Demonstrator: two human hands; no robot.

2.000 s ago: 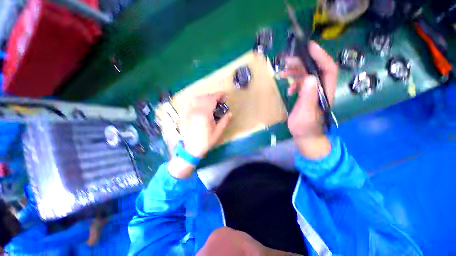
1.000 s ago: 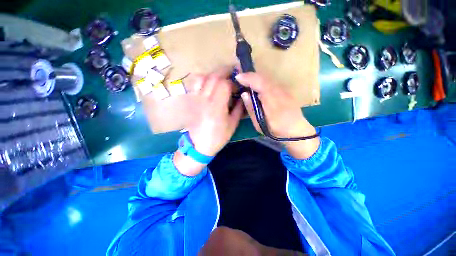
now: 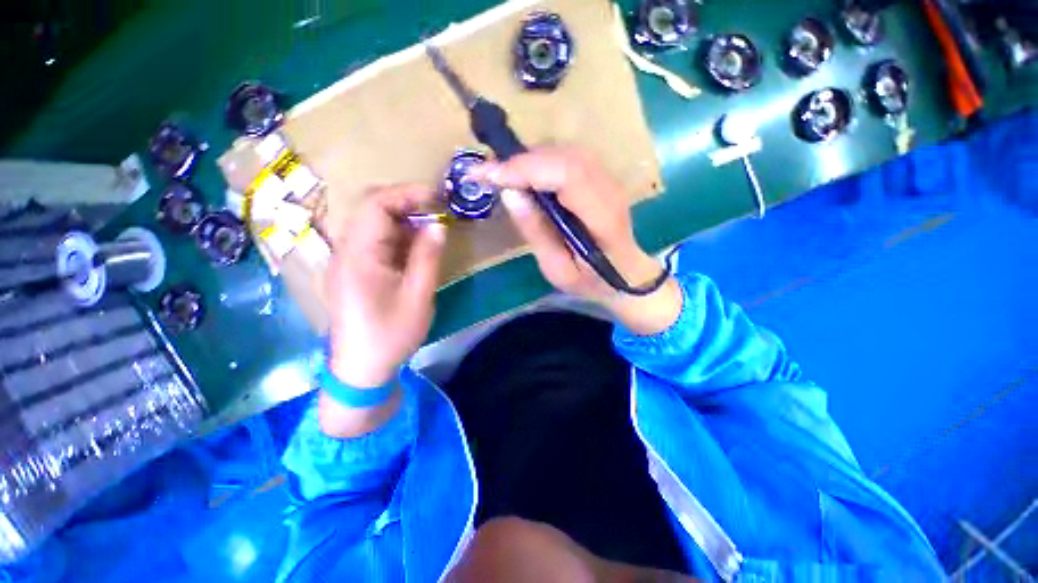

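Note:
My right hand (image 3: 575, 211) holds the black soldering iron (image 3: 496, 128), its silver tip pointing up and left, away from the work. Its thumb and fingertips also touch the right rim of a round dark device housing (image 3: 468, 185) above the cardboard mat (image 3: 381, 128). My left hand (image 3: 381, 273), with a blue wrist band, pinches a small battery cell (image 3: 426, 218), seen edge-on with a yellow end next to the housing. Whether a lead joins the two cannot be told. Several white battery cells with yellow ends (image 3: 285, 205) lie in a pile on the mat's left.
Another round housing (image 3: 543, 50) lies on the mat's upper right. Several more stand on the green bench left and right (image 3: 731, 62). A solder wire spool (image 3: 110, 265) and shiny ribbed tray (image 3: 85, 382) are at left. A white round piece (image 3: 738, 139) and orange-handled tool (image 3: 954, 63) are at right.
The hands have moved apart from the close grip of a second ago, and the housing and a cell now show between them. The iron stays in my right hand. The view has shifted and tilted.

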